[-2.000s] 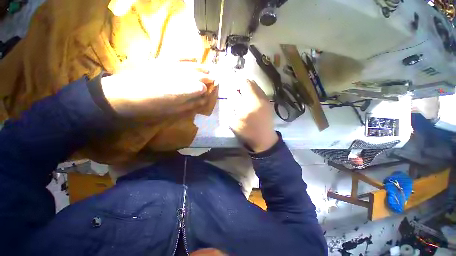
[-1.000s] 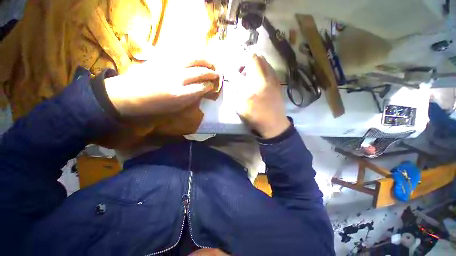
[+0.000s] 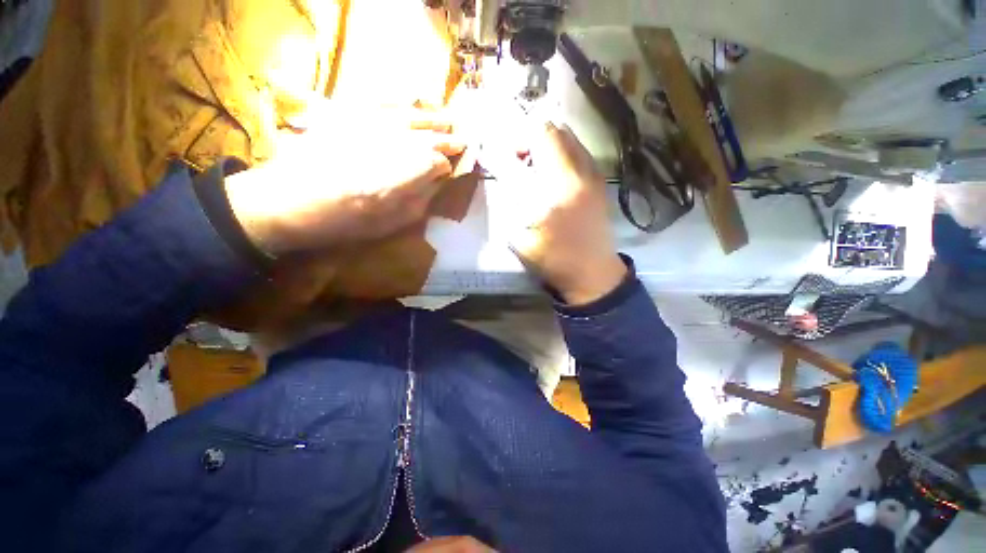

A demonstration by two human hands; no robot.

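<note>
The mustard-brown garment cloth (image 3: 141,119) is heaped at the left, and its edge lies in strong lamp glare. My left hand (image 3: 351,189) rests on it, with fingertips closed on a small brown flap (image 3: 460,192) of the same cloth. My right hand (image 3: 557,211) is right of the flap, its fingers curled and washed out by glare; whether it holds something small cannot be told. A small dark red spot shows at its fingers. The presser foot and needle area (image 3: 472,67) is just beyond my hands.
The cream-white sewing machine (image 3: 865,43) spans the upper right. Black-handled shears (image 3: 638,162), a tan wooden strip (image 3: 692,140) and thin dark tools (image 3: 722,124) lie right of my right hand. A control panel (image 3: 868,245) is at the table's right end. A wooden stool (image 3: 833,416) holds something blue.
Since the earliest frame, the view has shifted, so the shears and machine sit higher and further right. The brown flap at my left fingertips has changed shape. Both hands stay close together.
</note>
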